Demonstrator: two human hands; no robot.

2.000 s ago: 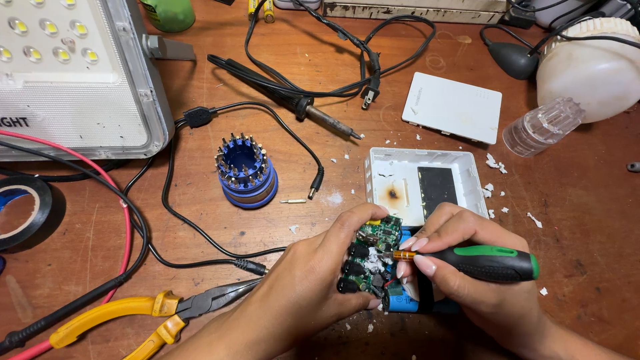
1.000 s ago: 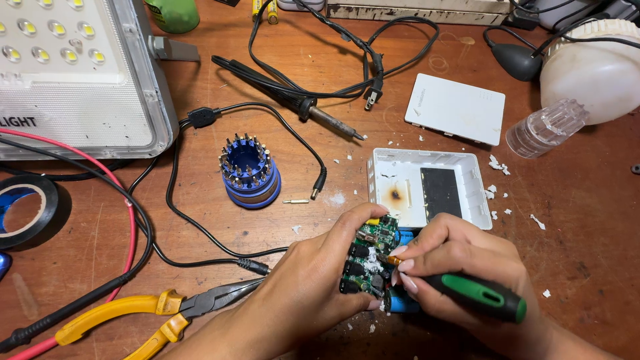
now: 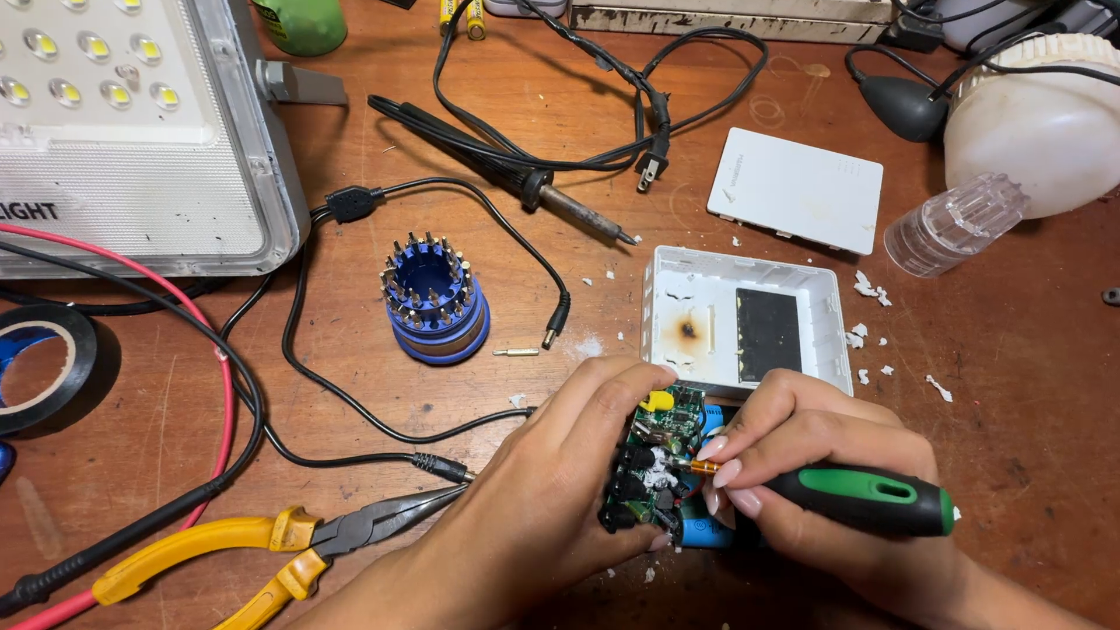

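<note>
My left hand (image 3: 560, 481) grips the edge of a green circuit board (image 3: 678, 416), which has a yellow part, black connectors and a lump of white crumbly material. My right hand (image 3: 814, 464) holds a green and black screwdriver (image 3: 875, 499), its tip against the board at the white lump. Blue cylindrical cells (image 3: 704, 529) lie beside and partly under the board, with the right fingers over some of them. Just behind both hands stands an open white plastic case (image 3: 831, 324) with a brown scorch mark and a black pad inside.
Needle-nose pliers (image 3: 210, 547), black cables and a blue bit holder (image 3: 442, 337) lie left. A loose bit (image 3: 516, 352) lies near it. Behind are a soldering iron (image 3: 569, 206) and a white cover (image 3: 796, 188). An LED floodlight (image 3: 149, 192) stands upper left, a bulb (image 3: 1032, 122) upper right. White crumbs are scattered about.
The screwdriver's handle has changed its tilt in my right hand, while its tip stays at the white lump. My left hand keeps its hold on the board.
</note>
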